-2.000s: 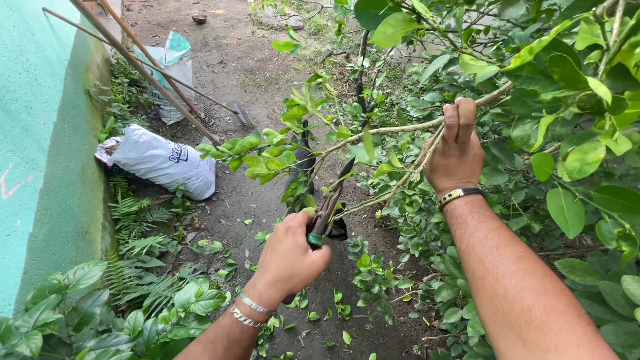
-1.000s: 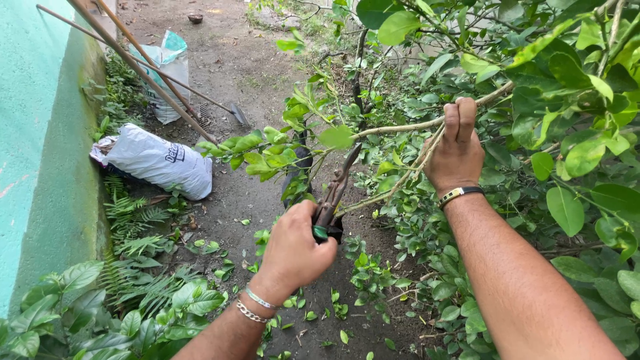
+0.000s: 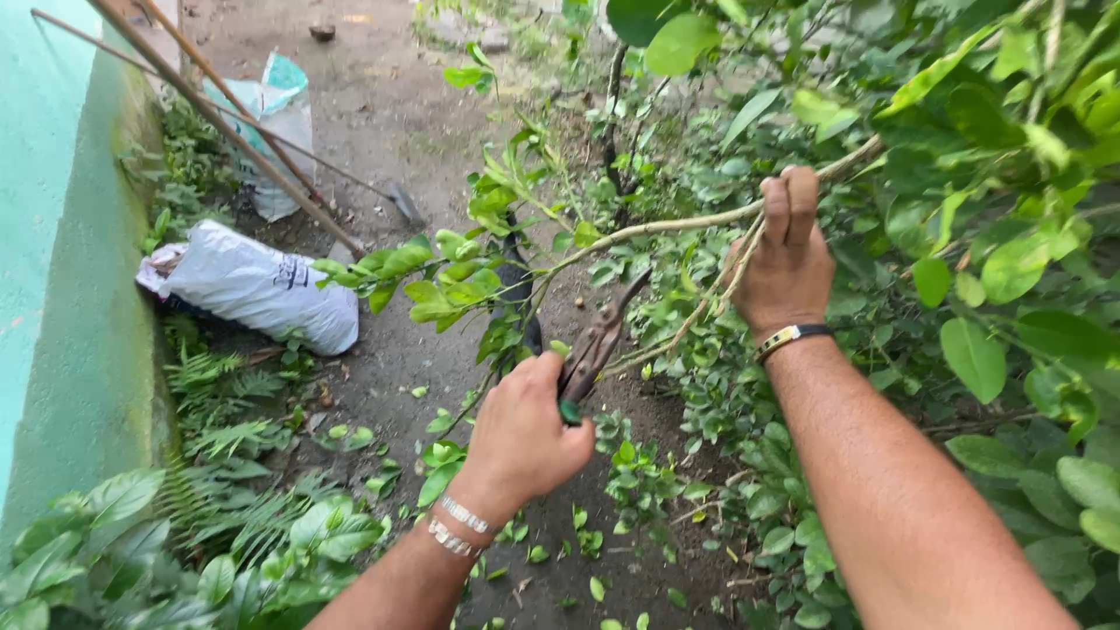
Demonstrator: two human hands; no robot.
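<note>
My left hand [image 3: 529, 429] grips the green handles of a pair of pruning shears [image 3: 599, 343], whose worn metal blades point up and to the right. The blades lie just below a leafy branch [image 3: 665, 227] that reaches in from the upper right. My right hand [image 3: 787, 249] is closed around this branch where thinner side stems fork off. One side stem [image 3: 643, 354] runs down and left from my right hand to near the shears. Pale green leaves [image 3: 455, 280] hang from the branch's far end. The lower handle is mostly hidden by my left hand.
A filled white sack [image 3: 262, 284] lies by the green wall [image 3: 96, 289], with a second sack [image 3: 276, 140] behind it. Long wooden poles [image 3: 236, 131] lean across the upper left. Dense foliage [image 3: 980, 350] fills the right side. Cut leaves lie on the bare soil [image 3: 376, 394].
The shears have shifted slightly, and their blades now tilt more to the right, below the branch. My right hand stays on the branch.
</note>
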